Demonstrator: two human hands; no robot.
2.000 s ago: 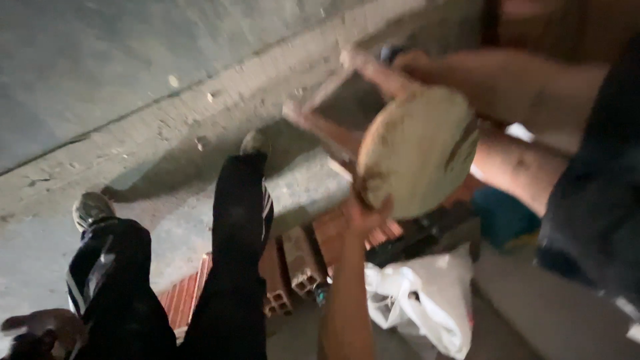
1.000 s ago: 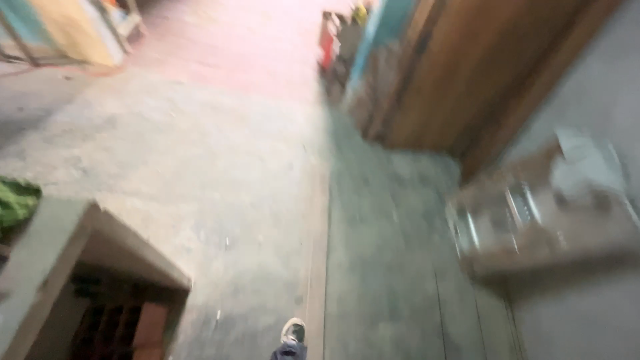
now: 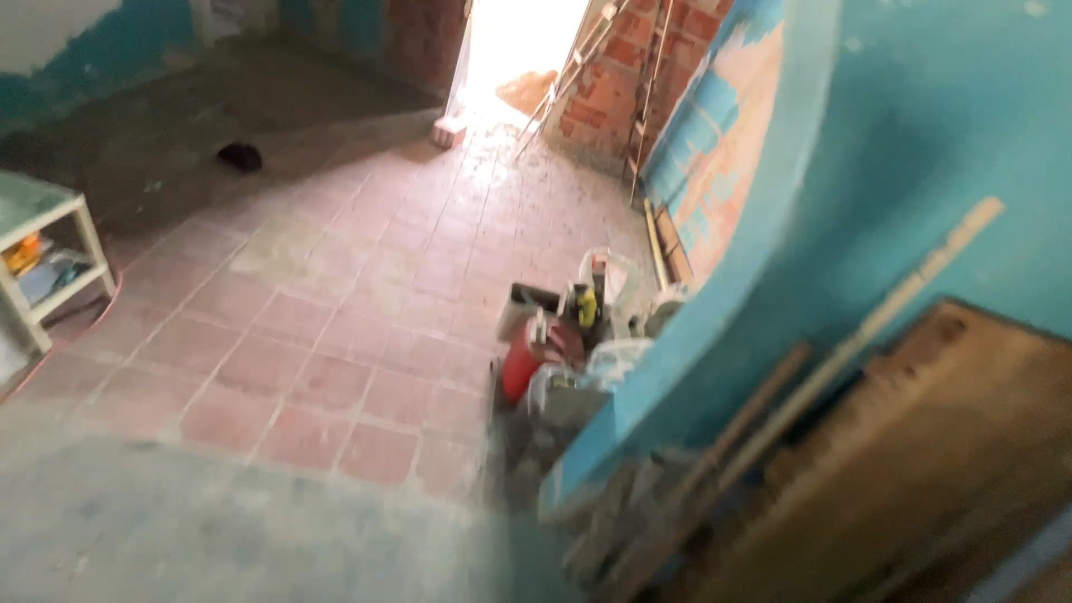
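Note:
Neither my left hand nor my right hand shows in the head view now. A cluster of containers stands on the floor at the foot of a teal wall edge (image 3: pixel 754 243), right of centre. Among them are a red container (image 3: pixel 521 364), a whitish bucket (image 3: pixel 615 276) and a black and yellow tool (image 3: pixel 584 306) that blur keeps from being named. Clear plastic (image 3: pixel 620 360) lies by the red container. Whether my hands hold anything cannot be seen.
Wooden boards (image 3: pixel 946 419) and a long pole (image 3: pixel 871 335) lean at the right. A white shelf table (image 3: pixel 50 218) stands left. Ladders (image 3: pixel 578 63) lean near a bright doorway (image 3: pixel 519 50), with a brick (image 3: pixel 449 131) beside it. A dark object (image 3: pixel 240 157) lies on the floor.
The view has swung widely from the bricks, a white bag and a round wooden piece with legs to a tiled room. The hands seen two seconds ago are out of view.

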